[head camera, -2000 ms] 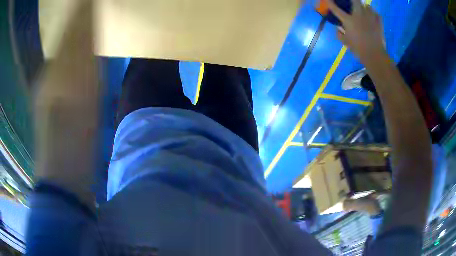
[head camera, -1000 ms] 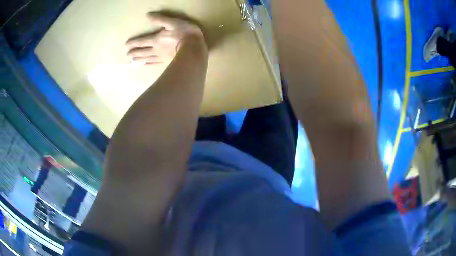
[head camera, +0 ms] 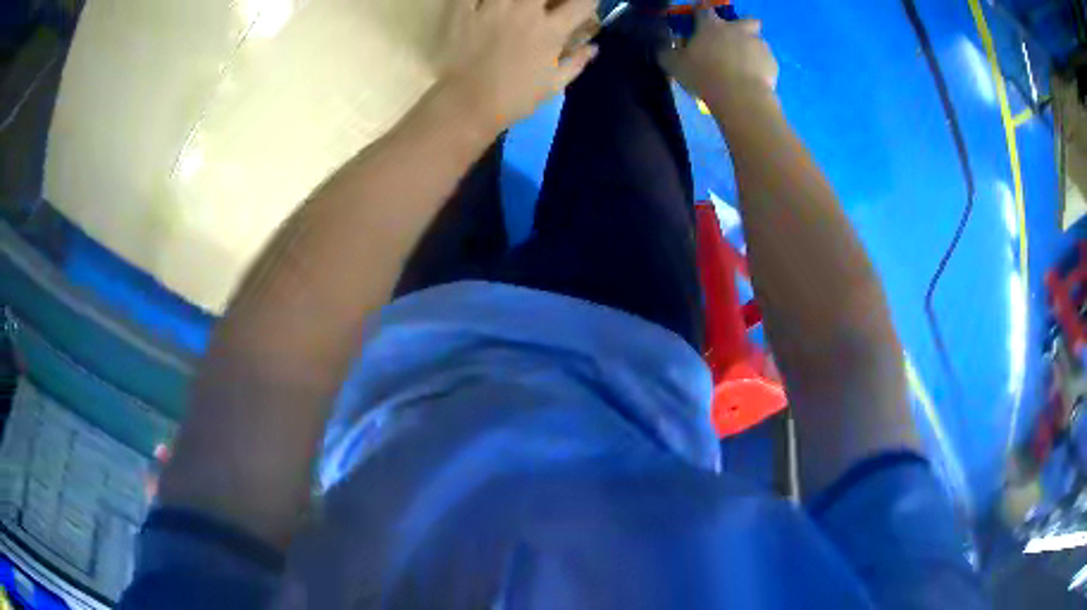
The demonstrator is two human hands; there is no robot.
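A large brown carton [head camera: 238, 131] fills the upper left, with a shiny strip like clear tape along its top. My left hand [head camera: 513, 48] lies at the carton's right edge, fingers apart, partly cut off by the top of the picture. My right hand [head camera: 724, 57] is at the top centre, fingers curled round the tape dispenser [head camera: 701, 7], of which only a small orange and dark blue part shows at the picture's top edge.
A red plastic stool [head camera: 745, 399] stands on the blue floor just right of my legs. Yellow lines and a dark line run over the floor [head camera: 858, 119] at the right. A green bench edge [head camera: 95, 346] is at the lower left. Red items show blurred at the far right.
The carton sits further left in the picture. My left hand has moved from the carton's top face to its right edge. My right hand has come into view with the dispenser, and the red stool now shows.
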